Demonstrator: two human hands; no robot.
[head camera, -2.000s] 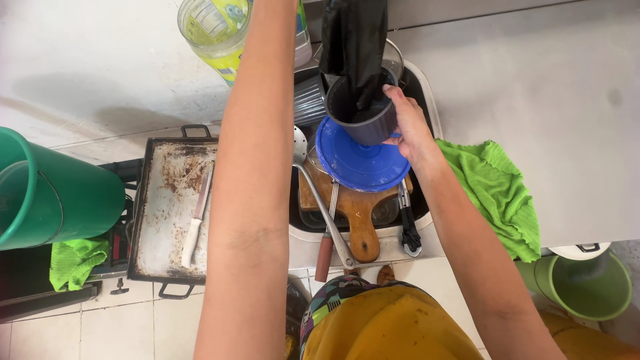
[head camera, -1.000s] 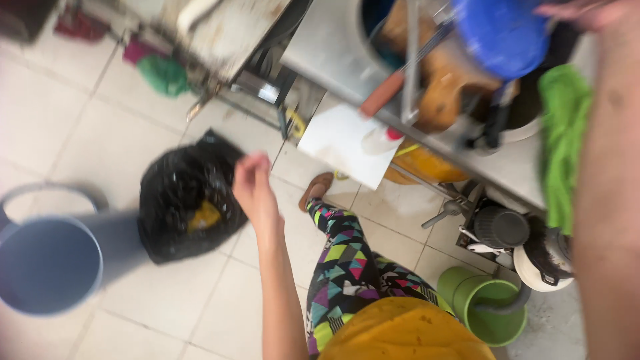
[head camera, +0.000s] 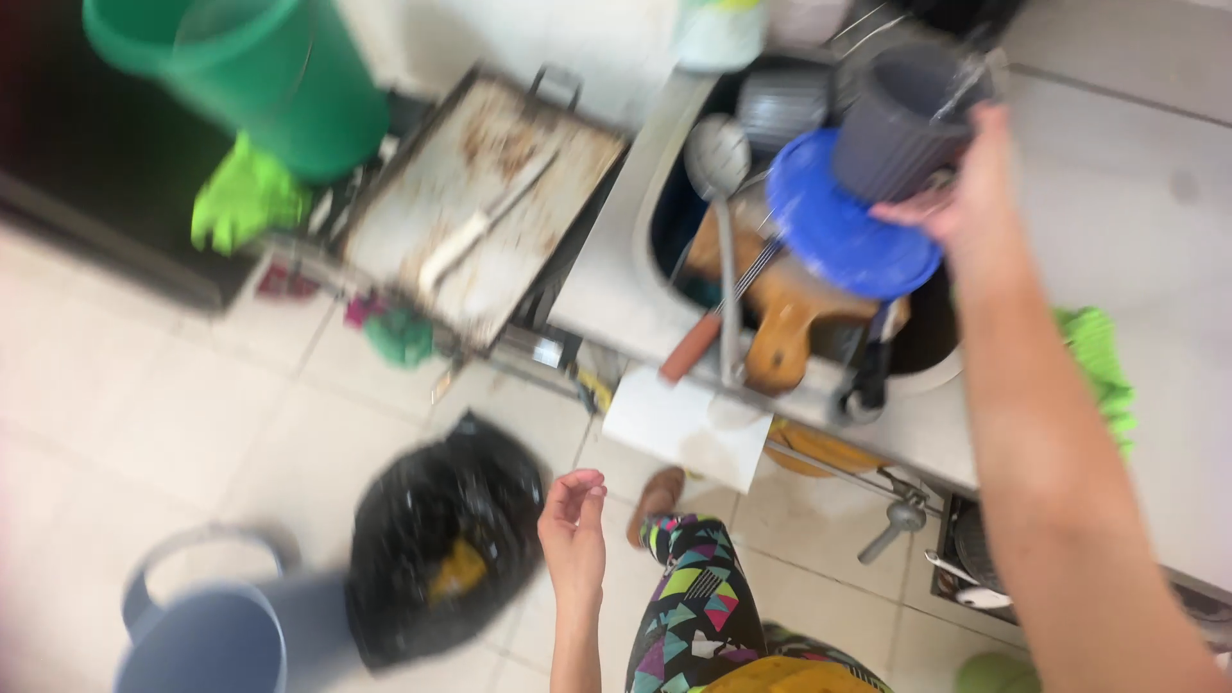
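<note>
My right hand (head camera: 938, 197) grips a dark grey ribbed container (head camera: 900, 130) over the sink, with what looks like water running into its mouth. Below the container, a blue plastic lid (head camera: 852, 226) lies on a wooden cutting board (head camera: 780, 342) in the sink. A skimmer (head camera: 719, 159) and a tool with an orange-brown handle (head camera: 691, 348) lean on the sink's front rim, left of the board. My left hand (head camera: 576, 525) hangs low beside the black-lined bin, fingers loosely curled with nothing visible in them; the view is blurred.
A stained griddle (head camera: 385, 231) with a white-handled knife (head camera: 472, 236) lies left of the sink, by a green bucket (head camera: 289, 87). On the floor stand a black bag-lined bin (head camera: 395, 539) and a blue bucket (head camera: 207, 645). A bright green cloth (head camera: 1102, 375) hangs at the counter's edge.
My left hand has left the sink area and is low near the lined bin. The black thing seen earlier in the grey container's mouth is no longer there. The view has swung about.
</note>
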